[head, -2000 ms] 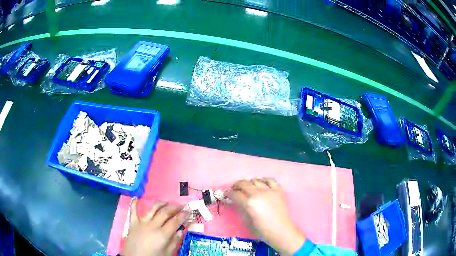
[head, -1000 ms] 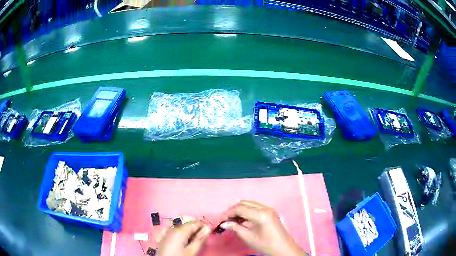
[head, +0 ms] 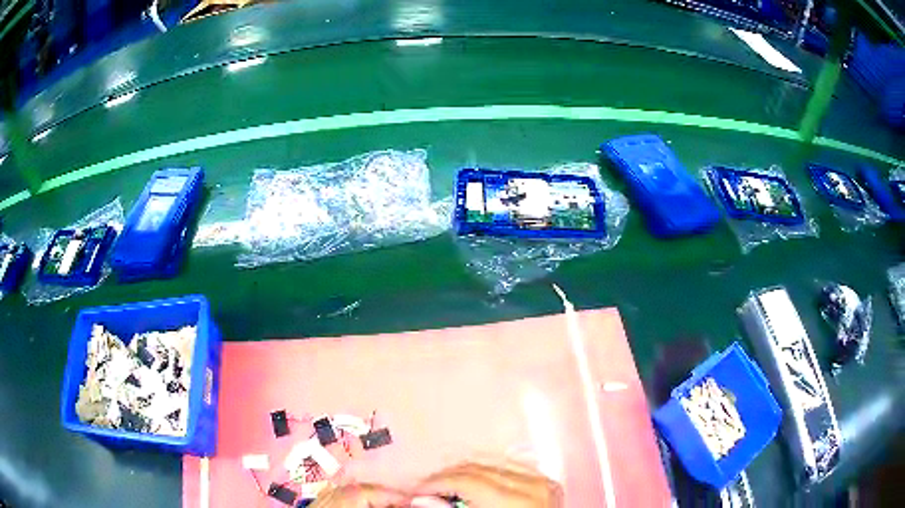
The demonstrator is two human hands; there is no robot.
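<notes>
My left hand (head: 365, 495) and my right hand (head: 506, 484) are close together at the bottom edge, both cut off by it. A small dark part (head: 449, 500) shows between them at my right fingertips; its lower side is out of view, and my left fingertips' hold is unclear. Loose small wired parts lie on the pink mat (head: 476, 382) to the left: black rectangles with thin red leads, one by my left hand (head: 377, 438), others farther left (head: 280, 423). White pieces (head: 313, 458) lie among them.
A left bin (head: 210, 382) holds jumbled white and black parts; a right bin (head: 759, 397) holds pale strips. A long white-silver pack (head: 791, 372) lies beyond it. Across the green bench are crinkled film (head: 337, 203), an open board housing (head: 531, 203), closed blue housings (head: 660, 186) and more units.
The view has shifted. My hands have come together, now low at the picture's edge. The blue housing seen at the bottom two seconds ago is out of view. More loose black parts show uncovered.
</notes>
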